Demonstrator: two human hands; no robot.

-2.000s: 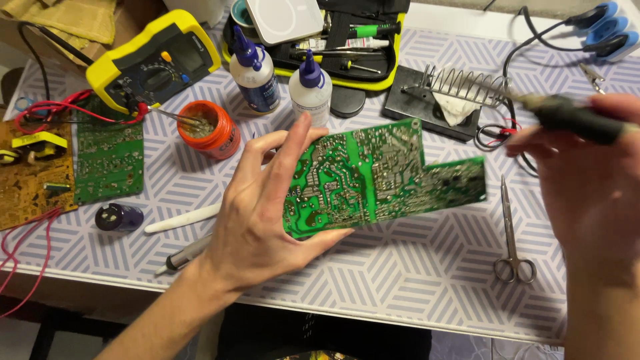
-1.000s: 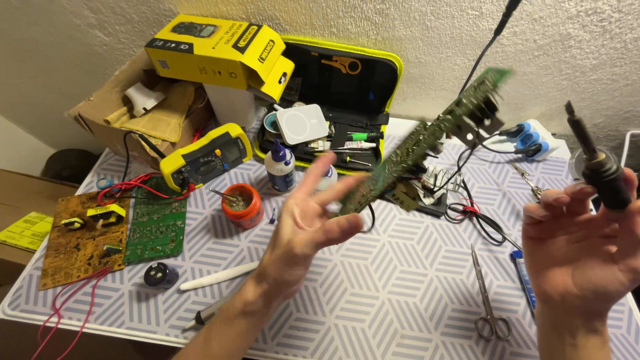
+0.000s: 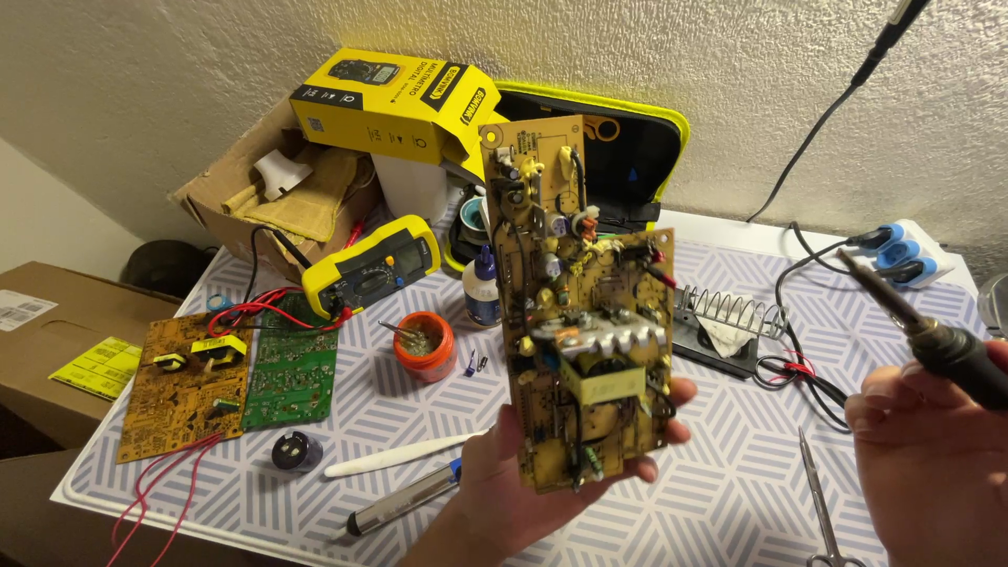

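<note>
My left hand [image 3: 512,480] grips the lower end of a circuit board [image 3: 606,291], held upright above the table with its component side towards me. The board carries a metal heat sink [image 3: 602,337], a yellow-wrapped transformer [image 3: 602,384] and several capacitors. At the right edge my right hand [image 3: 921,449] holds a soldering iron [image 3: 957,358], its tip pointing up and left, apart from the board. Between the hands, farther back, stands a soldering iron stand [image 3: 728,315] with a wire coil. An orange jar [image 3: 425,350] is left of the held board.
At left lie an orange-brown board [image 3: 185,409], a green board [image 3: 291,378] and a yellow multimeter [image 3: 374,268]. A capacitor [image 3: 297,452], a white stick-like tool [image 3: 402,455], a desoldering pump [image 3: 405,498] and a glue bottle [image 3: 482,291] are nearer. Scissors [image 3: 817,496] and a power strip [image 3: 902,252] are at right.
My left hand has turned the board from its green solder side to its component side and stood it upright. The right hand keeps the soldering iron. The view has shifted up.
</note>
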